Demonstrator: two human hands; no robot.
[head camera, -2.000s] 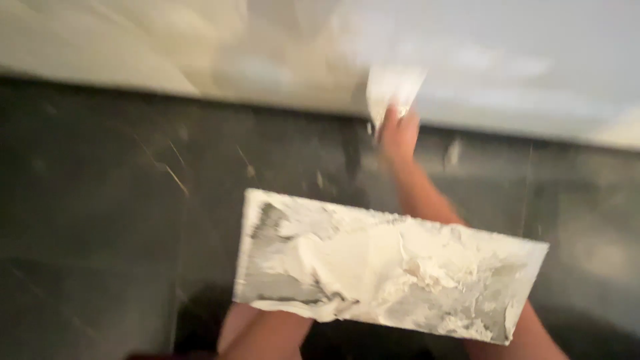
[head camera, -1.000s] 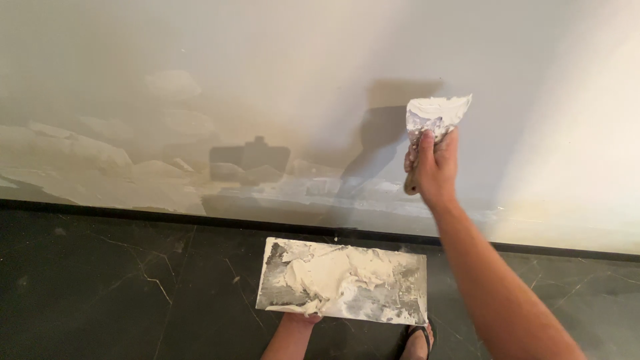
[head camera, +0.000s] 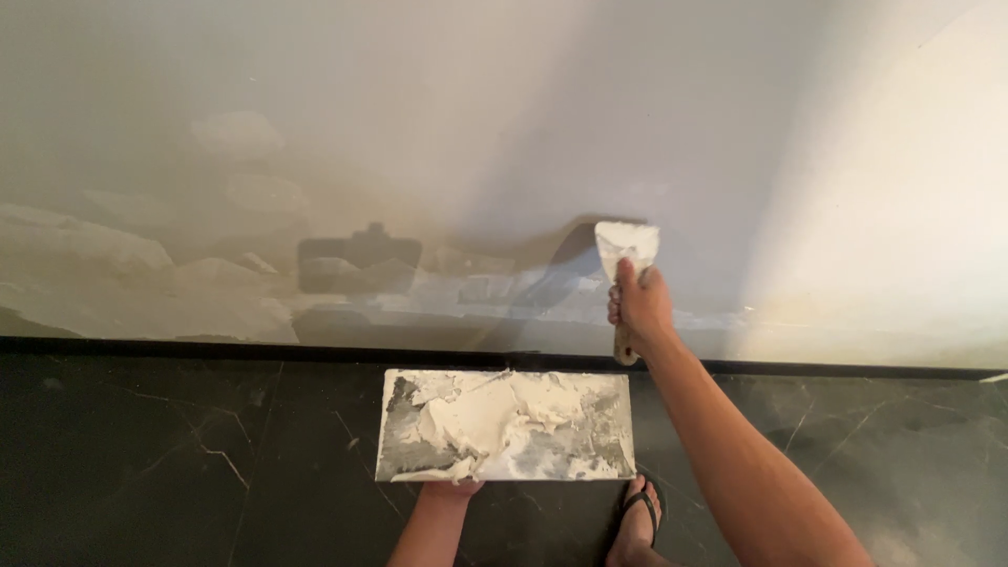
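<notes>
My right hand (head camera: 644, 303) is closed round the handle of a putty knife (head camera: 627, 246), its blade pointing up and coated with white filler, close to the lower wall (head camera: 504, 126). Whether the blade touches the wall I cannot tell. Lower down, a flat rectangular metal plate (head camera: 614, 425) carries a thick, uneven spread of white filler (head camera: 480, 417). My left hand (head camera: 453, 488) is under the plate's near edge and holds it; most of its fingers are hidden beneath.
Paler filler patches (head camera: 228, 291) mark the lower left of the wall. A black skirting strip (head camera: 197, 347) runs along its foot. The floor (head camera: 142, 457) is dark, veined tile. A foot in a black flip-flop (head camera: 642, 512) stands below the plate's right end.
The right hand with the putty knife was low near the wall's foot two seconds ago, then higher on the wall. The view has shifted noticeably. The left hand keeps hold of the plate.
</notes>
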